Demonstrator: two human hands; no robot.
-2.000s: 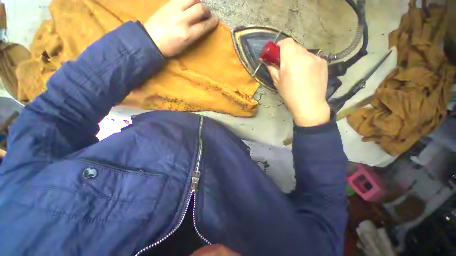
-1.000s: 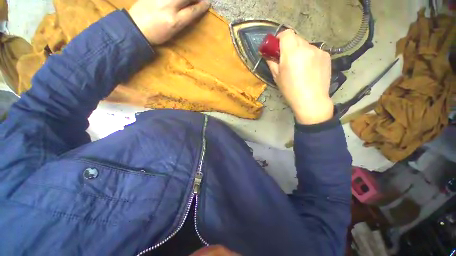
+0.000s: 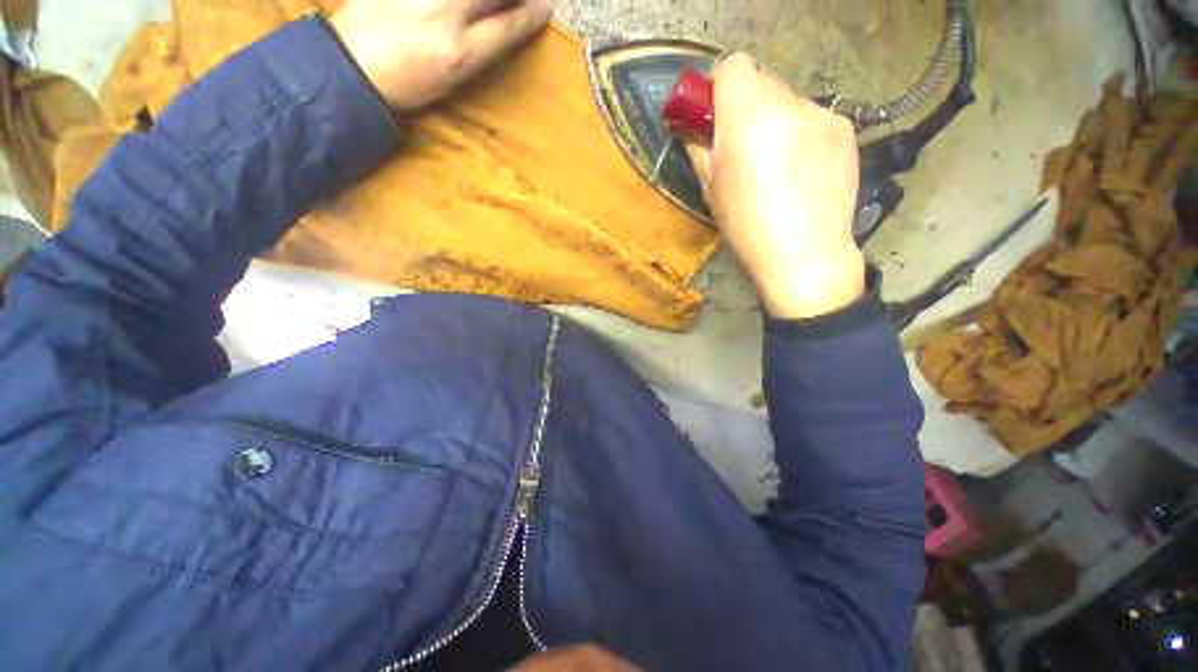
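A mustard-tan suede-look garment piece (image 3: 512, 197) lies spread on the pale table, with dark specks along its near edge. My right hand (image 3: 784, 177) is closed on the red handle of the steam iron (image 3: 657, 112). The iron's pointed soleplate with a pale rim lies at the right edge of the piece. My left hand (image 3: 440, 46) rests on the upper part of the piece, cut off by the top edge of the picture. Its fingers are bent, and whether they pinch the cloth cannot be told.
A ribbed grey hose (image 3: 930, 85) and black cable curve behind the iron. A thin dark pointed blade (image 3: 979, 263) lies right of my right wrist. A crumpled browner tan pile (image 3: 1064, 315) is at the right. A pink stool (image 3: 949, 509) stands below the table edge.
The iron and my right hand have shifted slightly left relative to the garment piece. My left hand has moved slightly up and left. The camera view has shifted a little.
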